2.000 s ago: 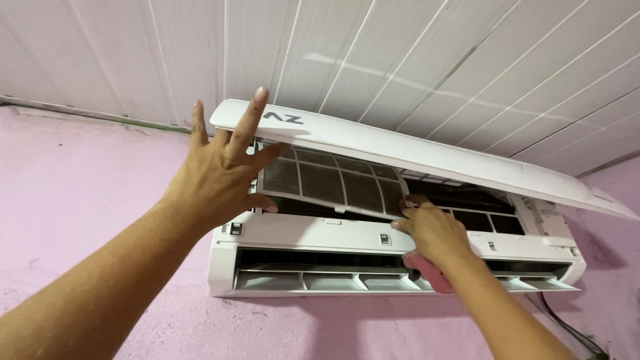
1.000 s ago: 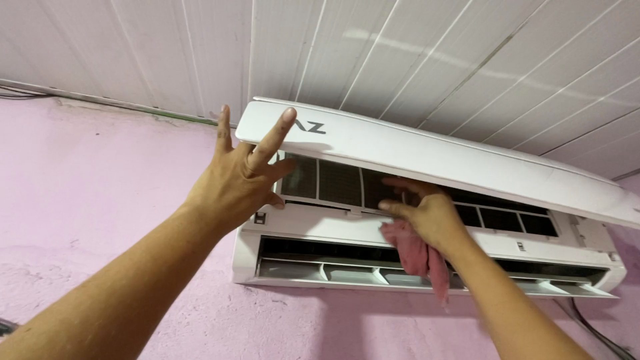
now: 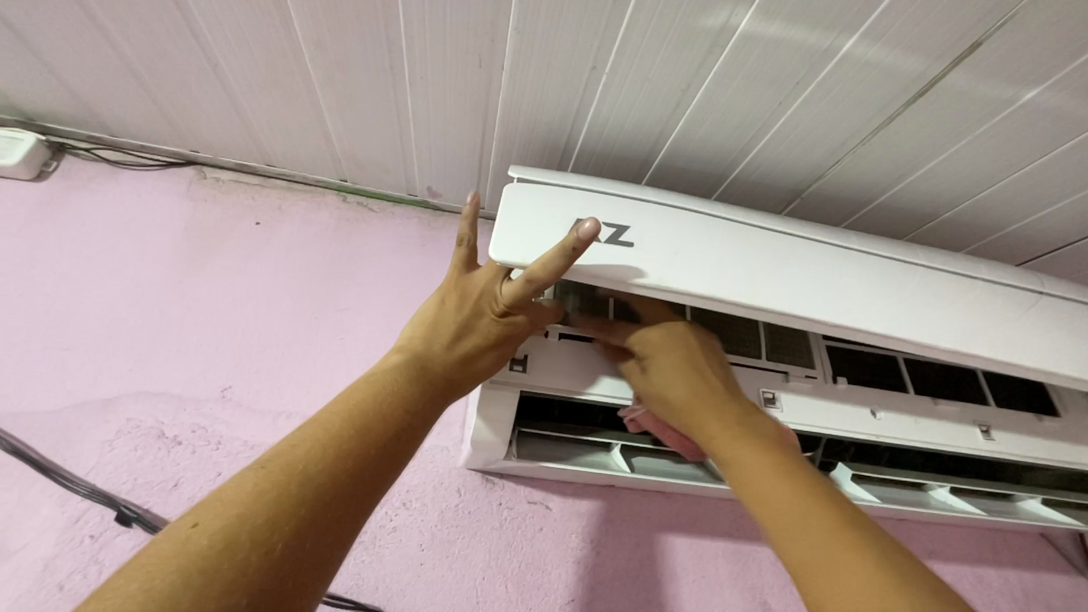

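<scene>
A white wall-mounted air conditioner [image 3: 637,480] has its front panel [image 3: 765,255] raised. At its left end is my left hand [image 3: 484,319], two fingers stretched up by the panel and the others at the left end of the mesh air filter [image 3: 739,334]. My right hand [image 3: 680,365] reaches under the panel onto the filter's left part, its fingertips blurred and partly in shadow. A pink cloth [image 3: 667,433] hangs beneath the right palm; how it is held is hidden. To the right, dark framed openings [image 3: 943,380] show below the panel.
The white slatted ceiling [image 3: 425,93] lies close above the unit, which is fixed to a pink wall [image 3: 255,340]. Louvres [image 3: 986,501] stand along its lower outlet. A white box [image 3: 24,153] with thin cables is at upper left; dark cables [image 3: 76,484] cross the wall at lower left.
My right hand has moved left along the filter, from its middle toward my left hand, and the cloth has come with it. My left hand remains at the unit's left end. The view has shifted left.
</scene>
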